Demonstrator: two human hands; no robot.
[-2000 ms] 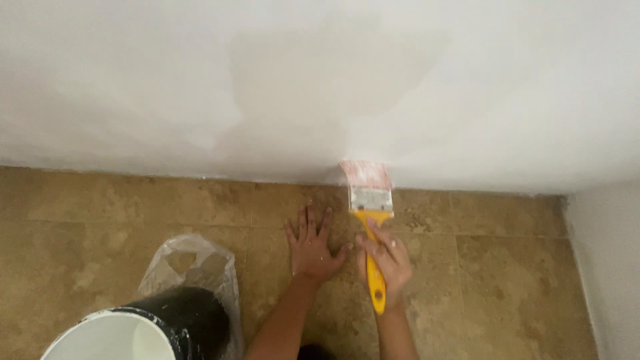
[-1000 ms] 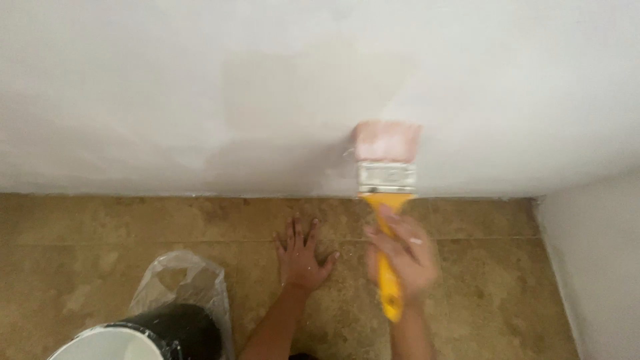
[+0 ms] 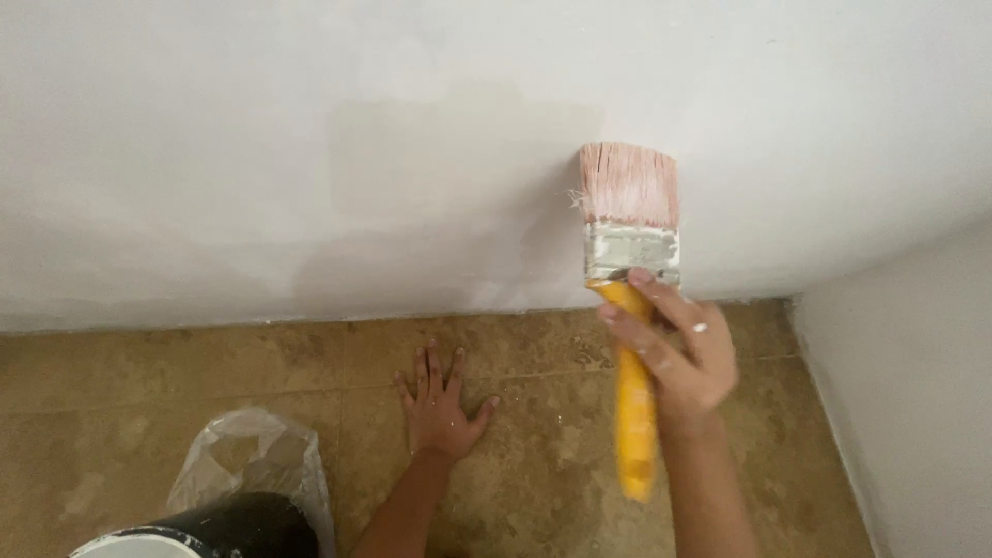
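Note:
My right hand (image 3: 686, 353) grips the yellow handle of a wide paintbrush (image 3: 629, 248). Its pinkish bristles point up against or close to the white wall (image 3: 465, 170); whether they touch it, I cannot tell. White paint covers much of the metal ferrule, and flecks of it are on my fingers. My left hand (image 3: 443, 415) rests flat with spread fingers on the brown tiled floor (image 3: 542, 465), a little out from the foot of the wall. It holds nothing.
At the lower left stands a black paint-smeared bucket (image 3: 240, 527) with a pale rim, partly out of view. A clear plastic bag (image 3: 256, 442) lies behind it on the floor. A second wall (image 3: 914, 372) meets the painted one at the right corner.
The brush in my right hand has moved up from the wall's bottom edge to higher on the wall. My left hand has stayed on the floor.

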